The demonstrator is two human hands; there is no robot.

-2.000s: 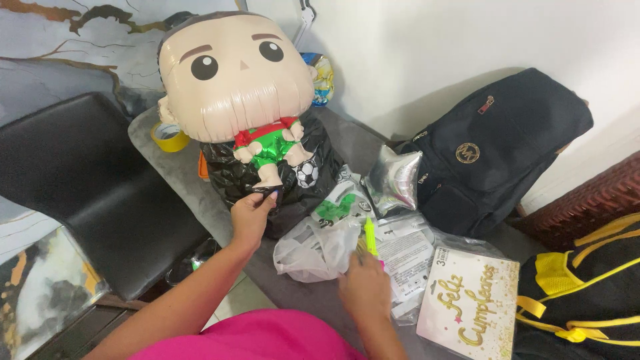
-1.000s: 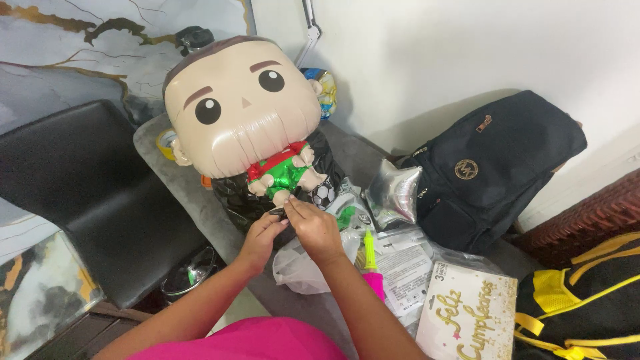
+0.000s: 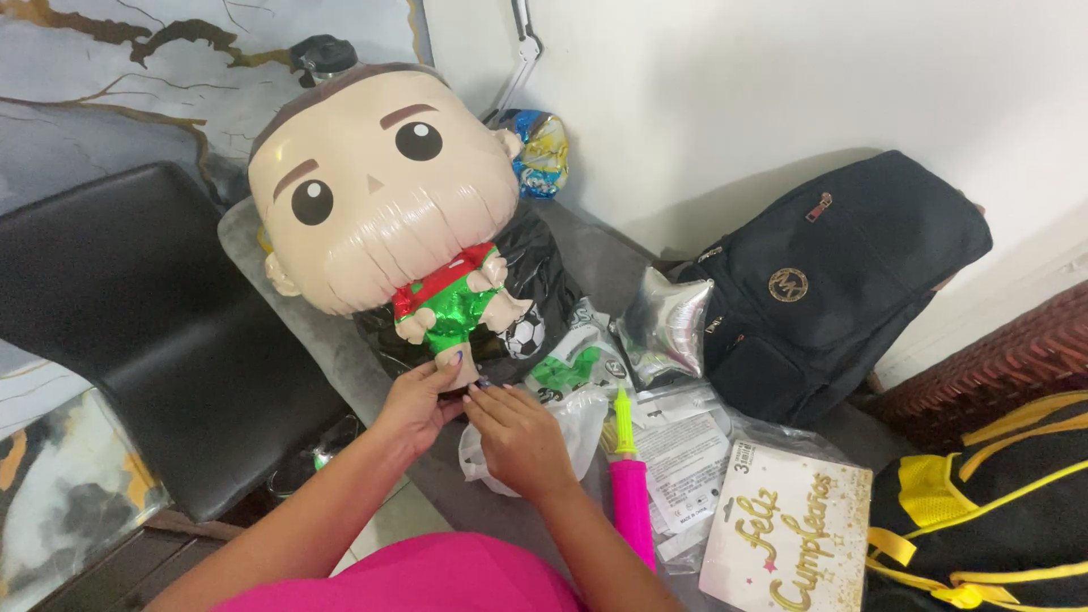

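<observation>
A foil balloon shaped like a big-headed soccer player (image 3: pixel 382 195), in a red and green outfit, leans over a black plastic bag (image 3: pixel 544 255). My left hand (image 3: pixel 421 404) pinches the balloon's lower leg between thumb and fingers. Against the bottom end of that leg rest the fingertips of my right hand (image 3: pixel 518 433); what they grip there is hidden. Beside my right hand lie a white translucent plastic bag (image 3: pixel 578 429) and a pink balloon hand pump (image 3: pixel 629 501) with a yellow-green nozzle. A small silver foil star balloon (image 3: pixel 667 323) sits farther right.
A black backpack (image 3: pixel 816 280) leans against the wall at right. Near it are plastic packaging (image 3: pixel 680 450), a birthday banner pack (image 3: pixel 786 527) and a black-and-yellow bag (image 3: pixel 986 527). Green balloons in a packet (image 3: pixel 574 365) lie mid-table. A black chair (image 3: pixel 144 323) stands left.
My right hand has moved from the pump to the balloon's leg, where both hands are now together. Two seconds ago only my left hand was at the balloon's lower end.
</observation>
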